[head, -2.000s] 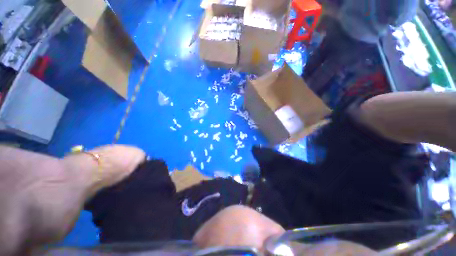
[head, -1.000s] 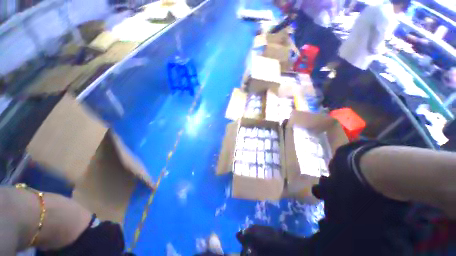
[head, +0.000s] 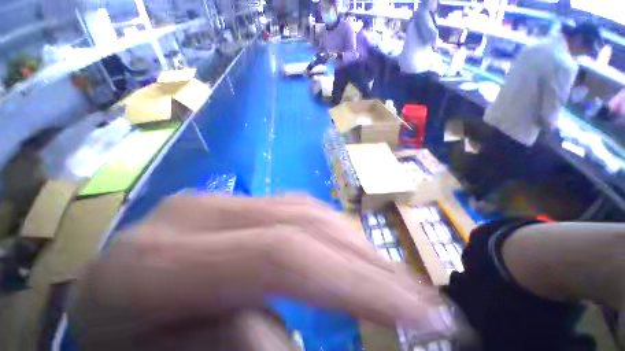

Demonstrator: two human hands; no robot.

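My left hand (head: 274, 267) is large and blurred across the lower middle, close to the camera, with its fingers stretched to the right. Its fingertips overlap the near cartons; nothing is seen in it, but the blur and its hidden underside leave its hold unclear. My right forearm (head: 576, 257) enters from the right and runs into a black sleeve; my right hand is not visible. Open cartons hold rows of small white units (head: 432, 230). A carton with a raised flap (head: 380, 168) stands just beyond.
A blue floor (head: 295, 130) runs away ahead. An open carton (head: 370, 123) and a red stool (head: 413, 125) stand farther on. Another open carton (head: 164, 99) and cardboard lie at the left. Workers (head: 534, 89) stand at the benches on the right; a masked person (head: 336, 41) is ahead.
The view has lifted from the littered floor to along the aisle, with the cartons of units now close. My left hand has come from the lower left across the middle.
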